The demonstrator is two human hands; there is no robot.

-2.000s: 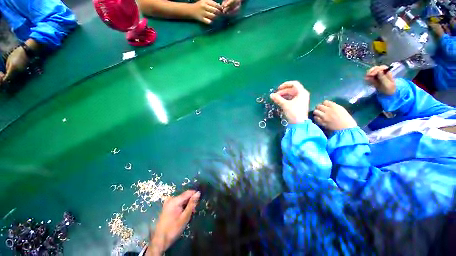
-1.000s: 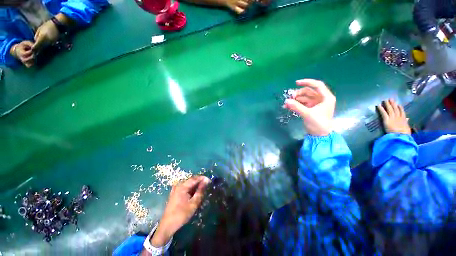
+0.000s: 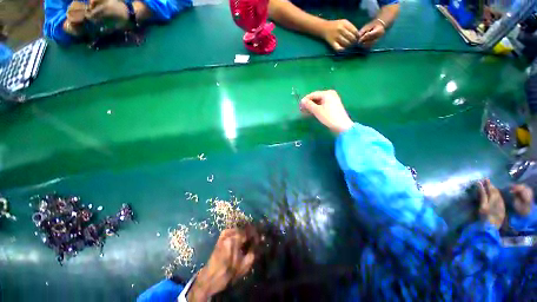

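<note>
My left hand [image 3: 226, 256], with a white wristband, is low in the head view, beside the heap of tiny pale and yellowish bits [image 3: 226, 213]. Its fingers are bent together and blurred; I cannot tell whether they hold anything. Dark hair covers the area just right of it, and I cannot make out my right hand. A second small heap of yellowish bits [image 3: 180, 245] lies left of my hand. A large tangled heap of dark purple ring pieces [image 3: 65, 224] lies further left.
A neighbour's blue-sleeved arm [image 3: 383, 171] reaches over the green bench from the right, its hand [image 3: 327, 109] pinching at a small piece. Across stand a red wrapped object [image 3: 256, 26], other people's hands [image 3: 341, 34] and a gridded tray [image 3: 23, 66]. Bagged parts [image 3: 497, 131] lie right.
The view has swung left, so the bench contents sit further right. The neighbour's hand has reached forward to where the linked silver piece lay. My left hand stays by the pale bits.
</note>
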